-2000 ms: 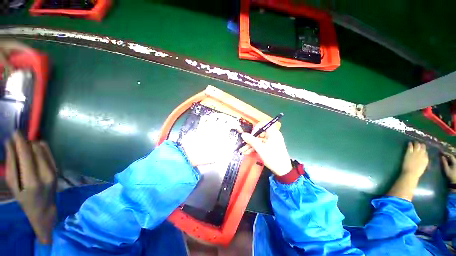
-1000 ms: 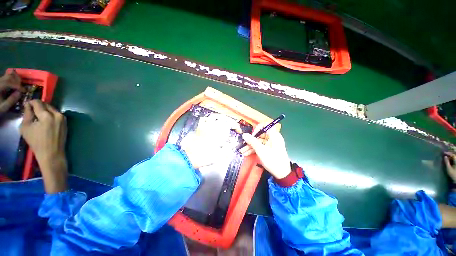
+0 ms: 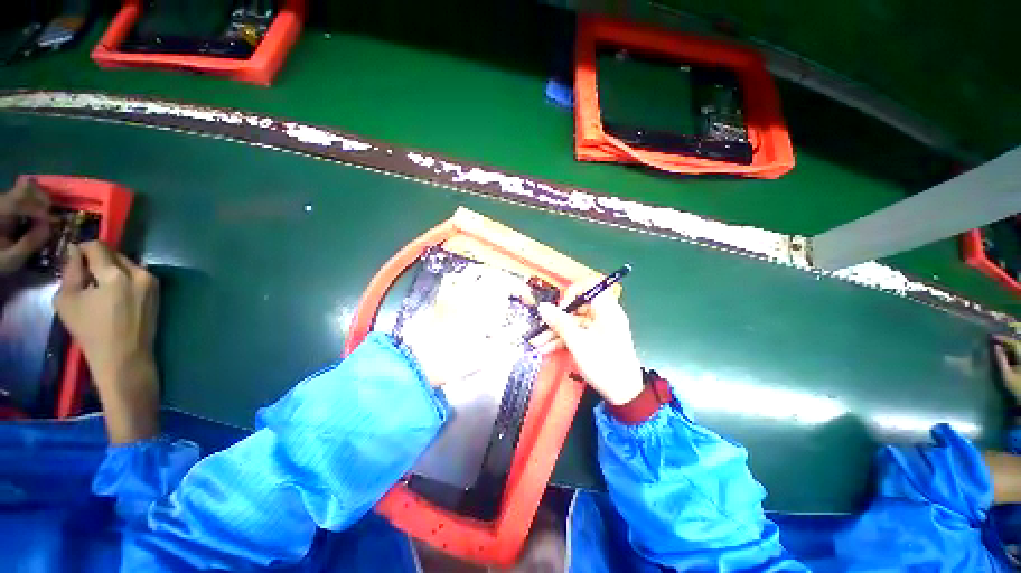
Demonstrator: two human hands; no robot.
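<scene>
A tablet unit point(image 3: 453, 431) lies in a red-orange foam tray point(image 3: 537, 442) on the green bench in front of me, its board end away from me. My right hand point(image 3: 593, 336) holds a slim black pen-like tool point(image 3: 596, 289). The tool slants down to the board's right part, where its tip meets the fingers. My left hand point(image 3: 459, 319) lies over the board end, washed out by glare. Its fingertips are close to the right hand's. The glare hides whether it grips anything.
A chipped white-and-brown rail point(image 3: 537, 196) runs behind the tray. Beyond it, foam trays with tablets point(image 3: 778, 123) lie on the green conveyor. At left another worker's hands point(image 3: 112, 319) work on a trayed tablet. At right are another person's blue sleeve point(image 3: 929, 498) and a grey bar point(image 3: 918, 218).
The whole view has shifted slightly. The conveyor trays have moved to the right. The neighbour's hands at left are now on their tablet. My hands and the tool are almost unchanged.
</scene>
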